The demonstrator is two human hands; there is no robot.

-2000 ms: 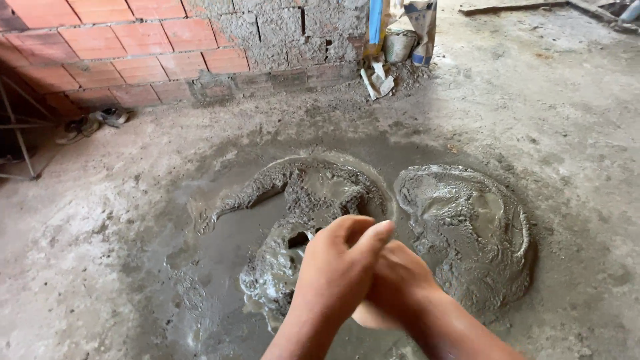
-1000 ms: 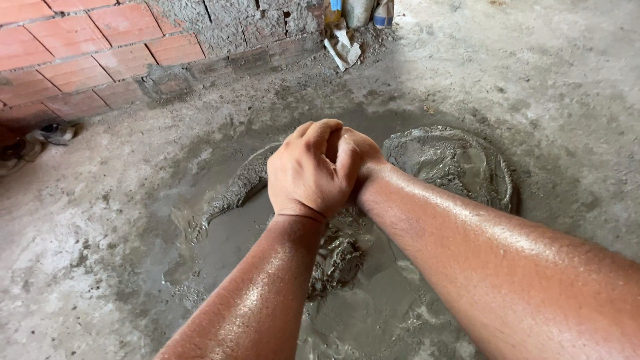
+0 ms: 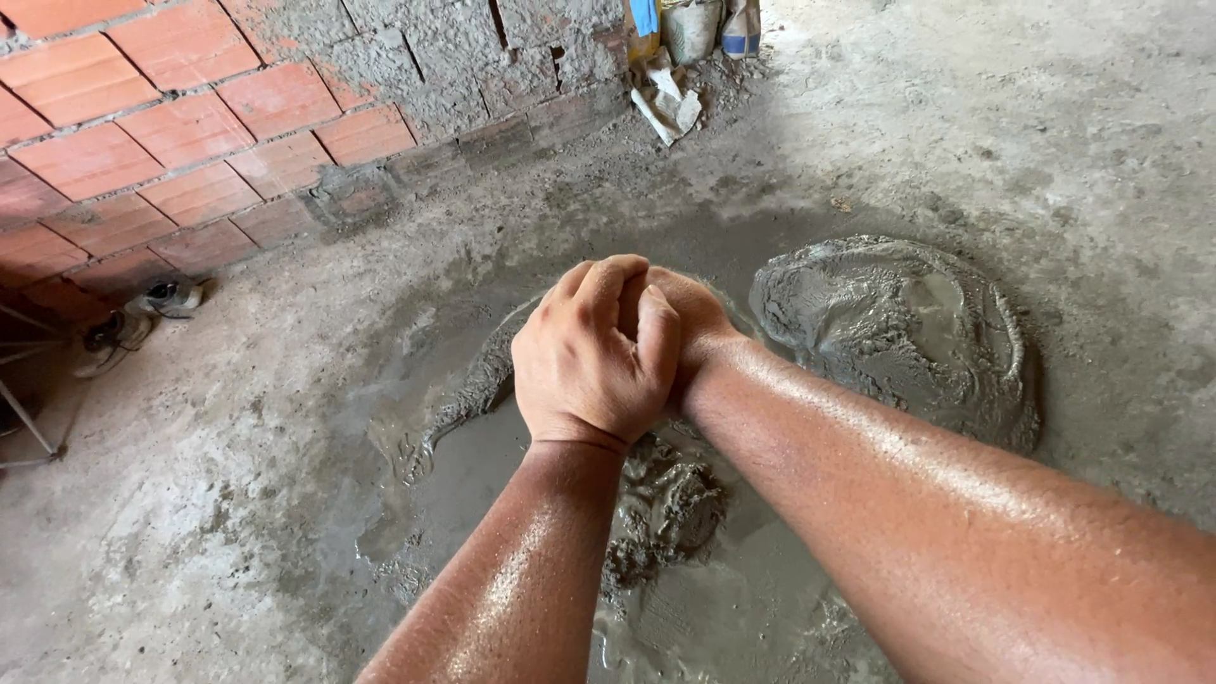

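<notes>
My left hand [image 3: 594,356] is clasped over my right hand [image 3: 693,313] near the middle of the head view. The left fingers curl over the right hand, whose fingers are mostly hidden. Whether anything lies within the clasp cannot be seen. Below and around the hands is wet grey mortar [image 3: 456,494] spread on the floor. A lumpy clump of mortar [image 3: 670,508] shows between my forearms. To the right of the hands sits a larger, rounded mound of wet mortar [image 3: 893,323] with a smoothed, ridged top.
A red hollow-brick wall [image 3: 180,128], partly covered with rough grey mortar, stands at the upper left. By its end are a dirty bucket [image 3: 691,30], a paper bag [image 3: 741,28] and torn scraps [image 3: 670,104]. Shoes [image 3: 171,296] and a thin metal frame [image 3: 28,423] lie at the left.
Since two seconds ago, my joined hands have moved forward over the mortar, and more of both forearms shows. They remain clasped throughout. The view has shifted somewhat.
</notes>
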